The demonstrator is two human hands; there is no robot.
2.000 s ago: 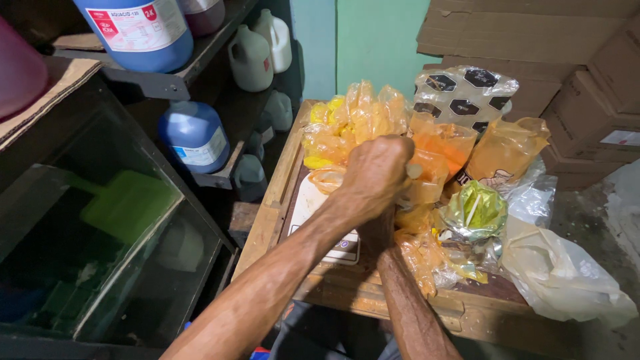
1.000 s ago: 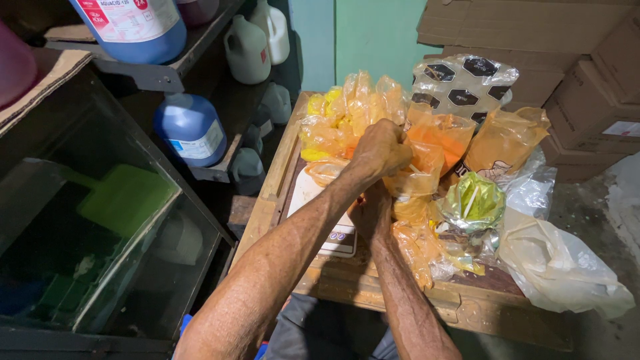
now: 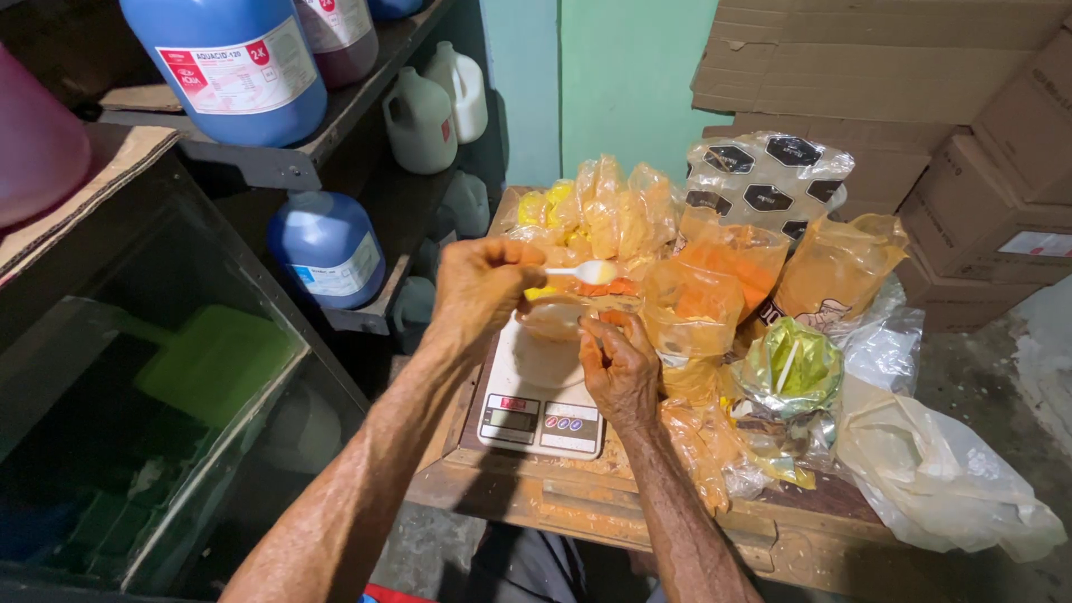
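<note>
My left hand pinches the handle of a small white plastic spoon, which holds a little pale orange powder, above a white digital kitchen scale. My right hand holds the rim of a thin clear plastic bag or cup over the scale's platform; which of these it is I cannot tell. Open bags of orange powder stand just right of my right hand. Behind the hands lie knotted clear bags of yellow-orange powder.
A green-yellow foil-like bag and a crumpled white plastic bag lie on the wooden table at right. Shelves with blue jugs and a glass-fronted case flank the left. Cardboard boxes are stacked behind.
My hands have come apart, leaving the scale's display in view between my forearms. The white spoon now shows plainly in my left hand, left of the open powder bags.
</note>
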